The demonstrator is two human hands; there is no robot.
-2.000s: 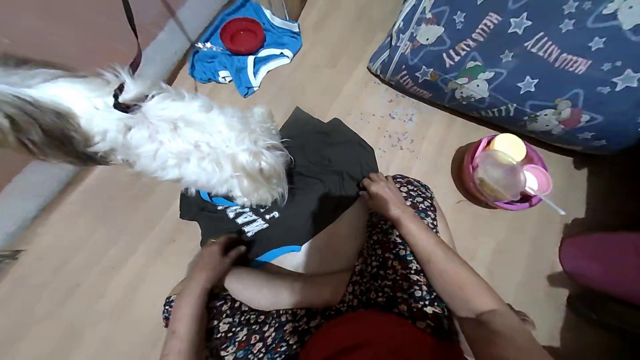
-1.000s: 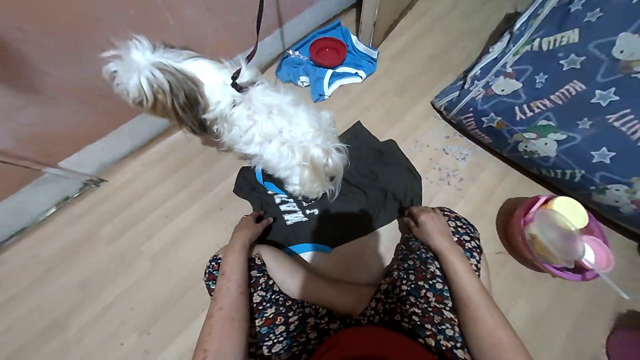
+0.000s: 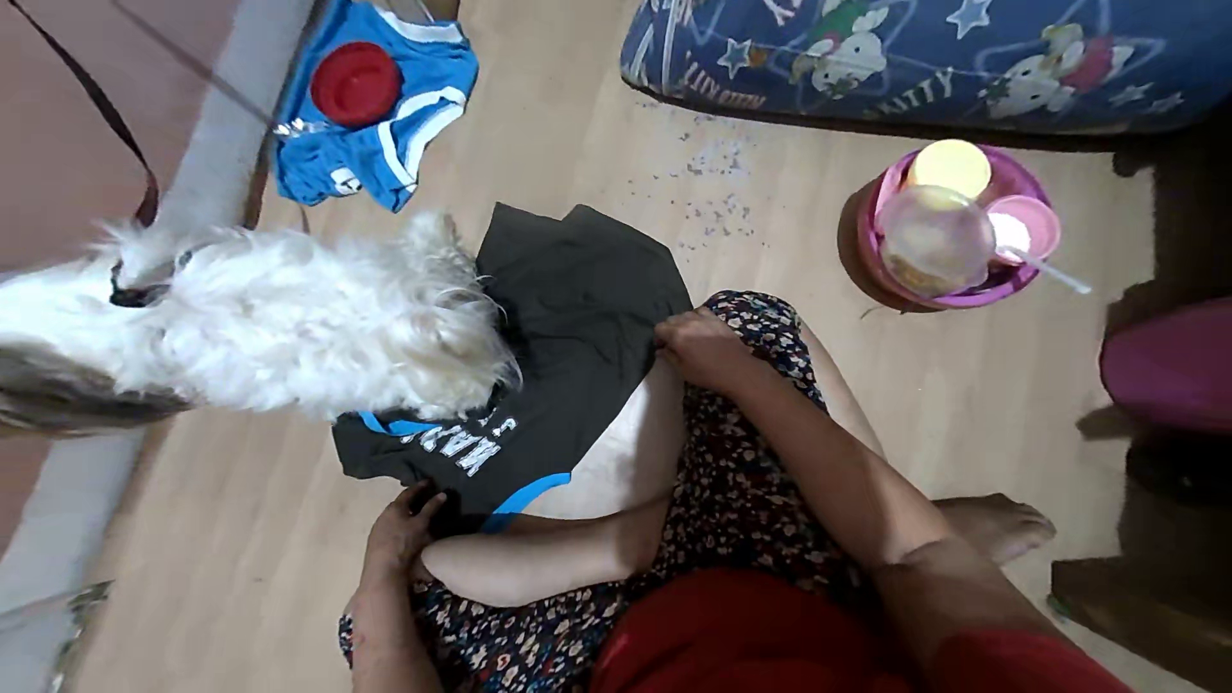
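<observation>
A dark shirt (image 3: 587, 308) with blue trim and white lettering lies spread on the floor before my crossed legs. My right hand (image 3: 705, 348) pinches the shirt's edge near my knee, fingers closed on the cloth. At the shirt's lower left edge, my left hand (image 3: 409, 525) rests with its fingertips on the fabric; whether they grip it is unclear. A white and brown long-haired dog (image 3: 318, 322) in a dark harness stands over the shirt's left part, its head low and its face hidden.
A red bowl (image 3: 356, 85) sits on a blue garment (image 3: 428, 58) at the upper left. On the right, a pink basin (image 3: 1035, 183) holds several containers. A patterned blue cushion or mattress (image 3: 905, 58) lies behind small scattered bits. A dark leash (image 3: 91, 91) hangs at left.
The view has shifted and turned since a second ago. Both hands have stayed at the shirt's edges, and the shirt remains spread out with the dog's head over it.
</observation>
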